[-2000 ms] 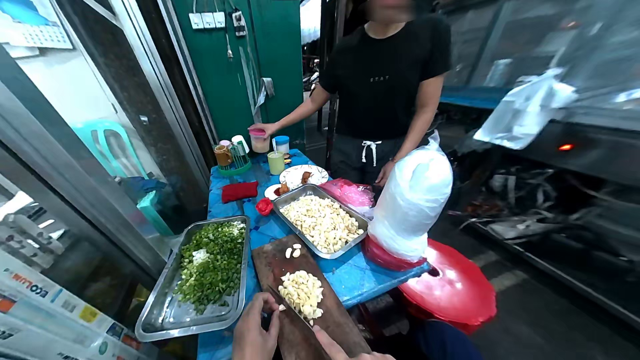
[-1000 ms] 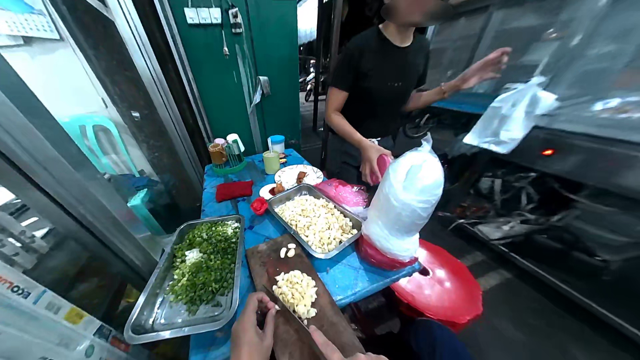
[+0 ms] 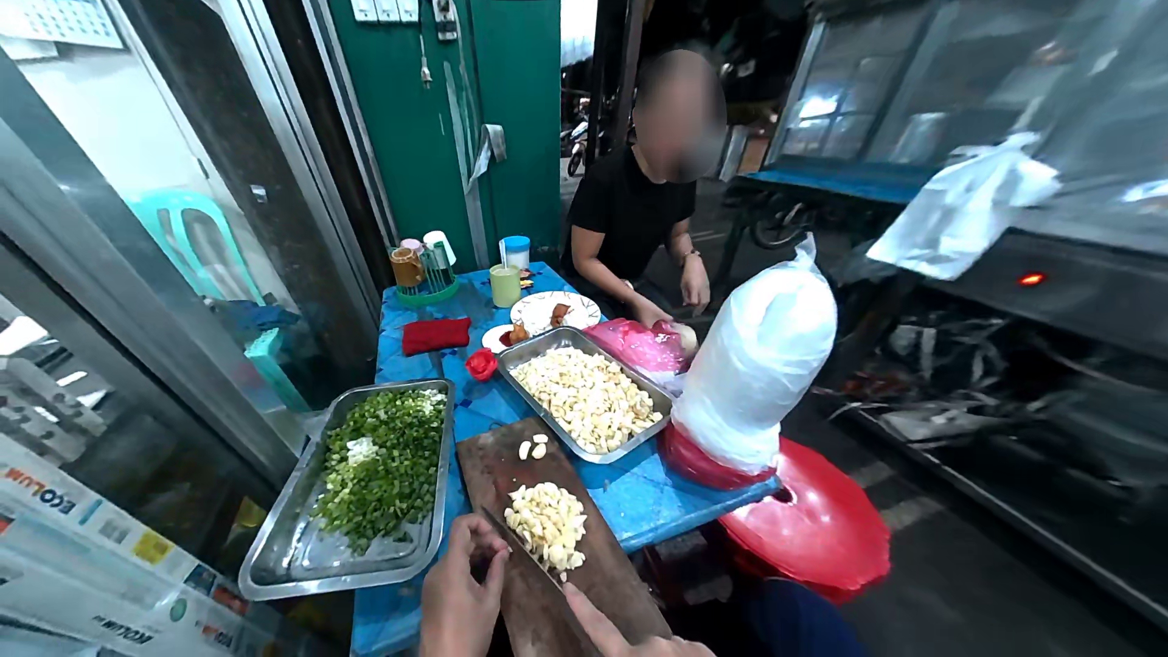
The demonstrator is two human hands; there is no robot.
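Note:
A wooden cutting board (image 3: 497, 456) lies at the near edge of the blue-covered table, with a pile of chopped garlic (image 3: 547, 525) and several whole cloves (image 3: 533, 447) on it. My right hand (image 3: 630, 630) holds a knife (image 3: 525, 543), its index finger along the blade, which rests beside the pile. At the board's left edge is my left hand (image 3: 470, 579), thumb and fingertips pinched near the blade; a small pale piece seems to be between them. Left of the board is a metal tray (image 3: 301, 570) of chopped green onions (image 3: 383, 465); beyond it, another metal tray (image 3: 598, 456) holds chopped garlic.
A large white plastic bag (image 3: 762, 356) stands at the table's right corner, above a red stool (image 3: 821, 520). Plates (image 3: 584, 310), a red cloth (image 3: 436, 336) and a cup (image 3: 505, 287) occupy the far side. Another person (image 3: 630, 219) bends over a pink bag (image 3: 634, 345).
The other person let go of a pink container at the back left, moved toward the pink bag and has bent down. My hands stay at the board with the knife.

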